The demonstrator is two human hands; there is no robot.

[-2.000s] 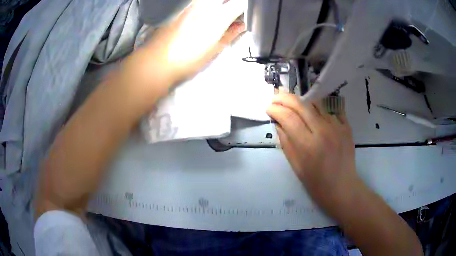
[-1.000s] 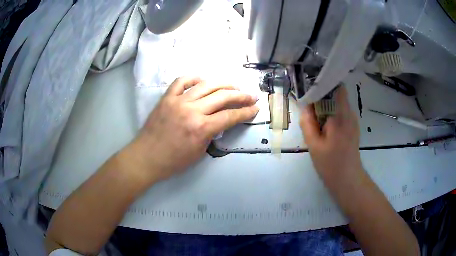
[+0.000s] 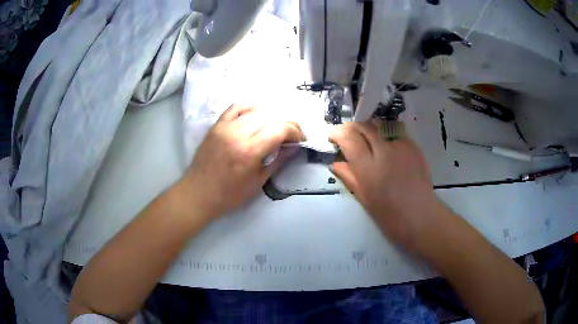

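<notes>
The pale garment (image 3: 206, 95) lies left of the needle, brightly lit and partly washed out. Its edge reaches the area in front of the presser foot (image 3: 334, 107). My left hand (image 3: 237, 152) rests on the garment left of the foot, its thumb and fingers closed on the cloth edge. My right hand (image 3: 380, 168) is just in front and to the right of the foot, its fingertips at the cloth end. The fingers partly hide the cloth end. The dark, shiny bed cover shows between the hands.
The machine head (image 3: 393, 38) stands over the work, with the grey lamp (image 3: 228, 28) at its left. Black snips (image 3: 483, 104), a white-handled awl (image 3: 510, 153) and a dark red stick (image 3: 545, 174) lie at right. More pale cloth (image 3: 82, 107) drapes over the table's left side.
My right hand has moved left from beside the machine's knob to the cloth by the foot. My left hand now pinches the edge. The yellowish strip in front of the foot no longer shows.
</notes>
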